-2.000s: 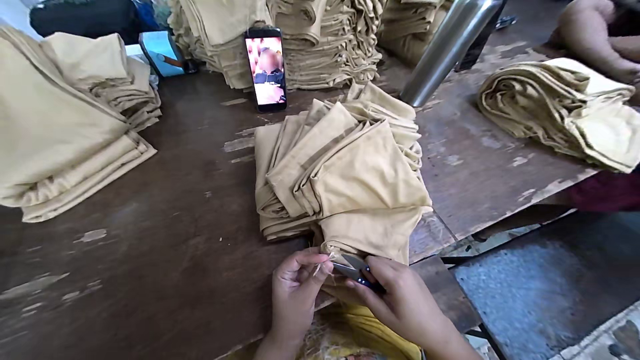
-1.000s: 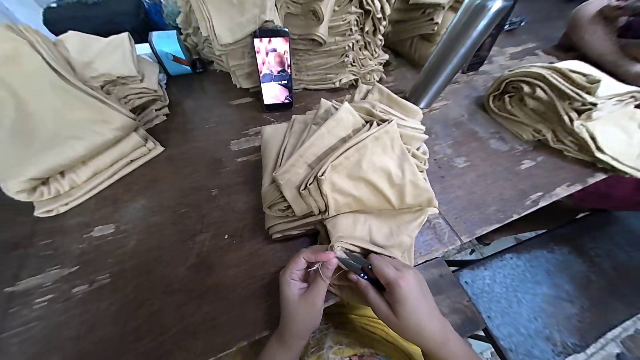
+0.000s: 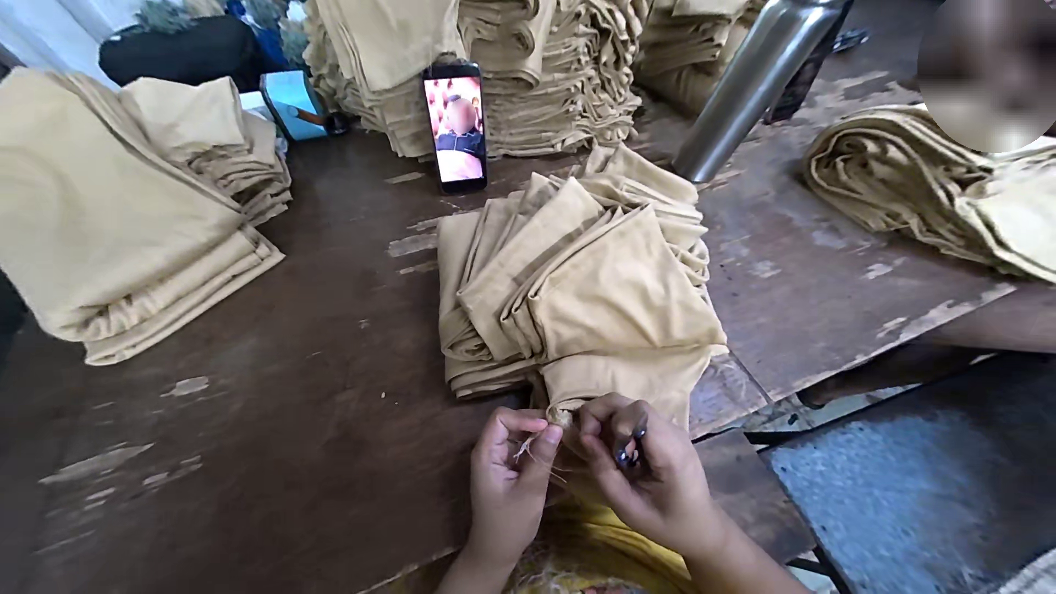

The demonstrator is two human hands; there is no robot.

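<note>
Tan folded cloth pieces (image 3: 610,280) lie heaped in front of me, one draping toward the table's near edge. My left hand (image 3: 516,466) pinches that cloth's edge between thumb and fingers, with loose pale threads (image 3: 524,448) at the fingertips. On the other side of the same edge, my right hand (image 3: 639,466) has thumb and index finger at the cloth. Small dark metal thread snips (image 3: 631,445) sit within the curled fingers of my right hand; most of the tool is hidden.
A phone (image 3: 458,128) stands upright against tall stacks of tan cloth (image 3: 561,82). A steel bottle (image 3: 742,95) is behind the heap. More folded cloth lies left (image 3: 124,214) and right (image 3: 916,181). A blue-topped bench (image 3: 891,487) is at lower right, beside a person's limb.
The snips' blades pointed at the cloth edge between my hands before; now the tool is tucked in my right hand, whose fingertips have come to the cloth.
</note>
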